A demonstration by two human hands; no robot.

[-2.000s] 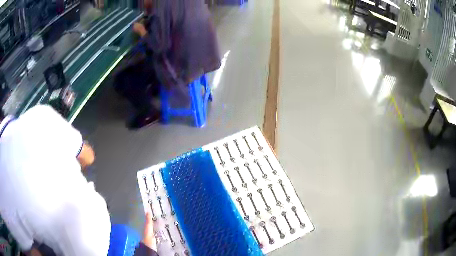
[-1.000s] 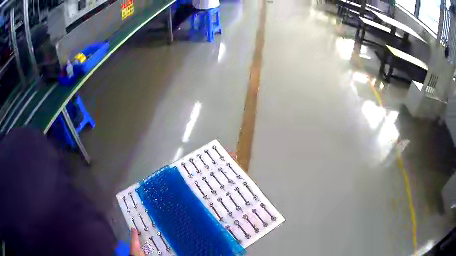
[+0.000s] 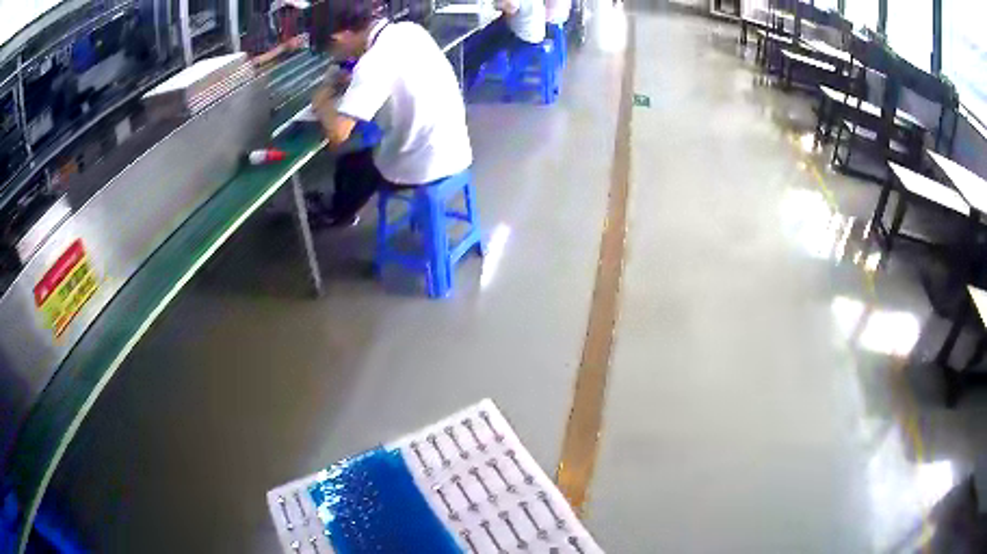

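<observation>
A white foam tray (image 3: 411, 433) with rows of dark dumbbell-shaped parts juts in from the bottom edge, low in the picture, above the grey floor. A shiny blue pack or film (image 3: 392, 504) lies across it, left of its middle. The tray's near part is cut off by the picture's edge. Neither of my hands is in the picture, so what holds the tray does not show.
A green-topped bench (image 3: 162, 279) curves along the left. A person in white (image 3: 417, 103) sits at it on a blue stool (image 3: 433, 233); others sit farther on. A brown stripe (image 3: 606, 314) runs up the aisle. Tables (image 3: 929, 186) stand at the right.
The tray sits lower in the picture, and the fingers seen at its left edge are out of view. The seated people and benches passed earlier have gone; a person in white now shows ahead on the left.
</observation>
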